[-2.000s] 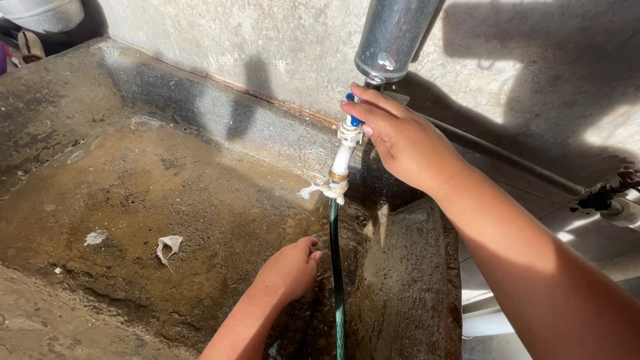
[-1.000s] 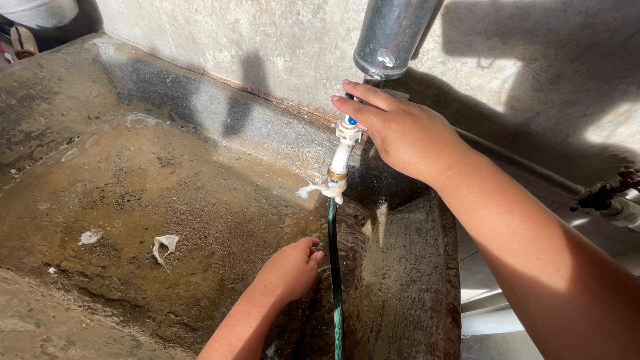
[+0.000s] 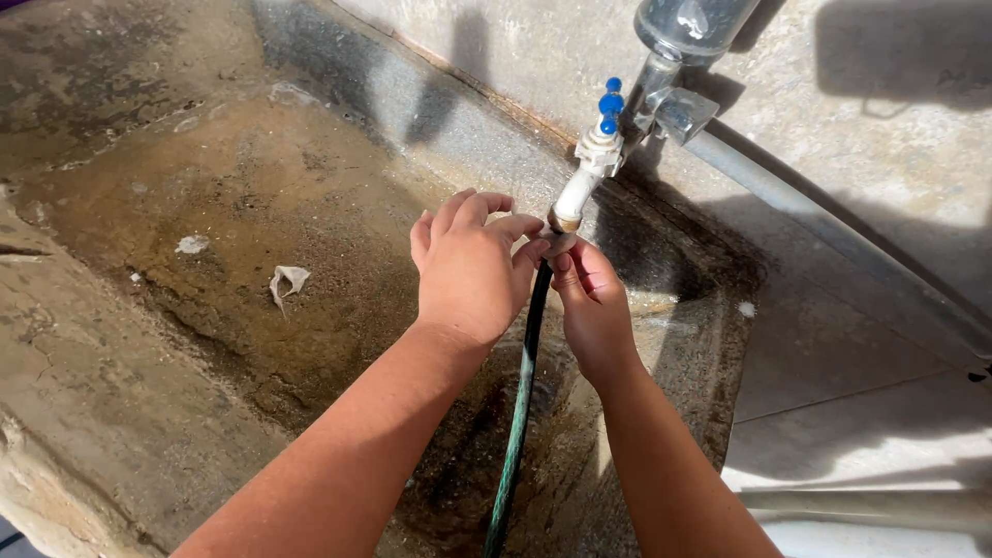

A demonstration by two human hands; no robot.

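Observation:
A white plastic faucet (image 3: pixel 577 190) with a blue handle (image 3: pixel 611 105) juts over a stained concrete sink. A dark green hose (image 3: pixel 523 387) hangs from its outlet, where a whitish wrapping (image 3: pixel 556 242) goes around the joint. My left hand (image 3: pixel 473 271) touches this wrapping from the left with thumb and index finger, its other fingers spread. Thumb and fingers of my right hand (image 3: pixel 595 310) pinch the wrapping from the right, just above the hose. The fingers partly hide the joint.
The concrete sink's near rim (image 3: pixel 139 411) runs along the left. Scraps of white material (image 3: pixel 288 285) lie in the basin. A metal pipe (image 3: pixel 837 240) slants down along the wall at right, below a grey cylinder (image 3: pixel 690 27). Pale pipes (image 3: pixel 868 515) lie at lower right.
My right hand has left the blue handle and come down to the hose joint. My left hand has risen from beside the hose to the same joint. The view has moved closer.

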